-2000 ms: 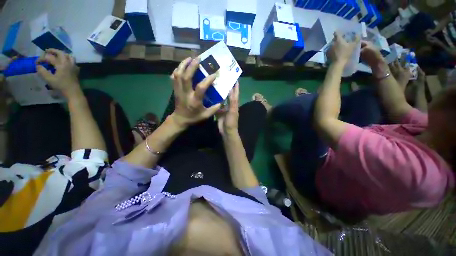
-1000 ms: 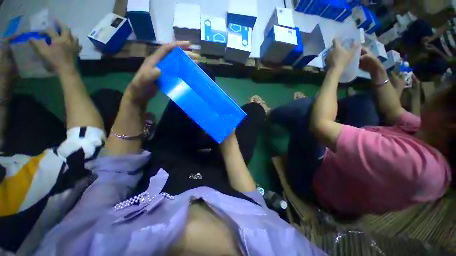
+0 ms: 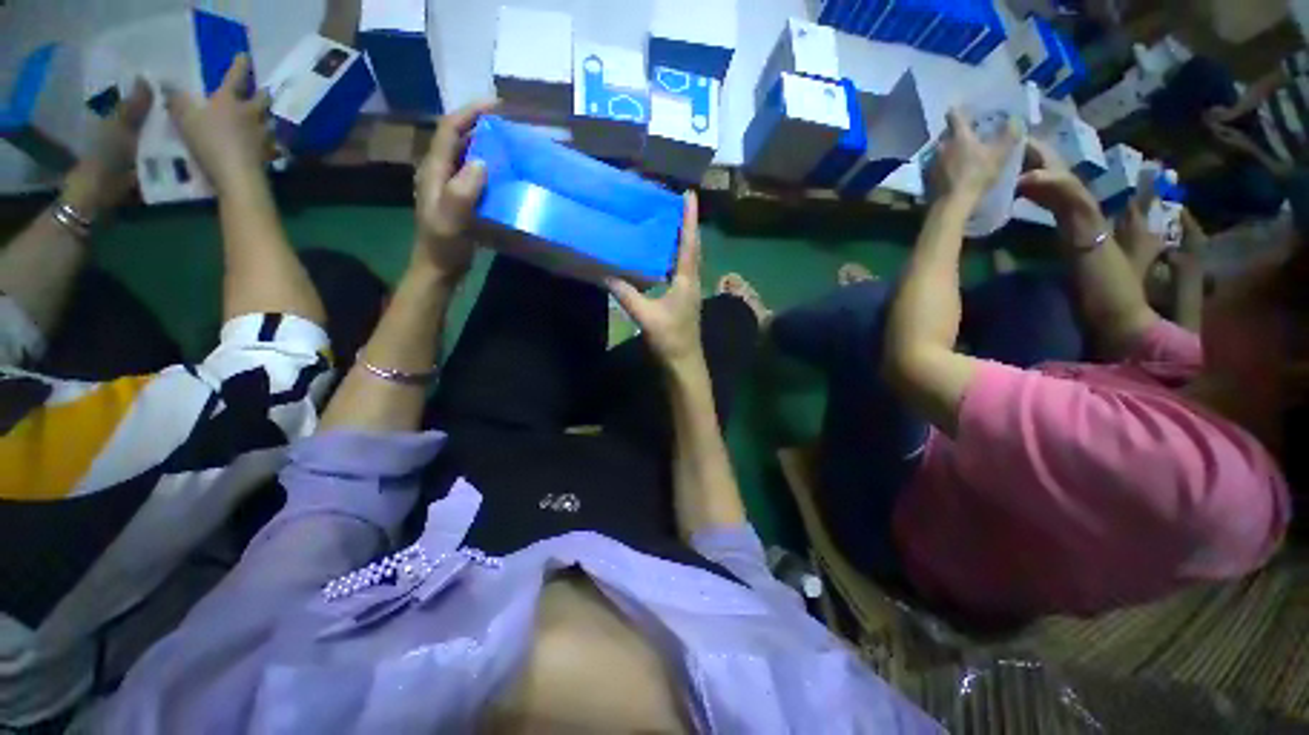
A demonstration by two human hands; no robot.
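A retail box (image 3: 574, 204) is held between my two hands above my lap, tilted, with its bright blue side facing me. That side looks hollow, like an open box interior, and nothing shows inside it. My left hand (image 3: 452, 194) grips the box's left end, fingers over its upper corner. My right hand (image 3: 668, 295) holds its right end, with a finger up along the end and the thumb at the lower edge. The box's printed faces are turned away and hidden.
Ahead is a low white surface (image 3: 474, 32) with blue and white boxes (image 3: 610, 104) along its edge. A person at left handles a white box (image 3: 170, 151). A person in pink at right holds a translucent tray (image 3: 993, 180). Flattened cardboard (image 3: 1148, 646) lies at lower right.
The box has turned from its printed faces to its blue hollow side, then levelled and risen slightly. My right hand has come up to its right end. The left neighbour's box has turned.
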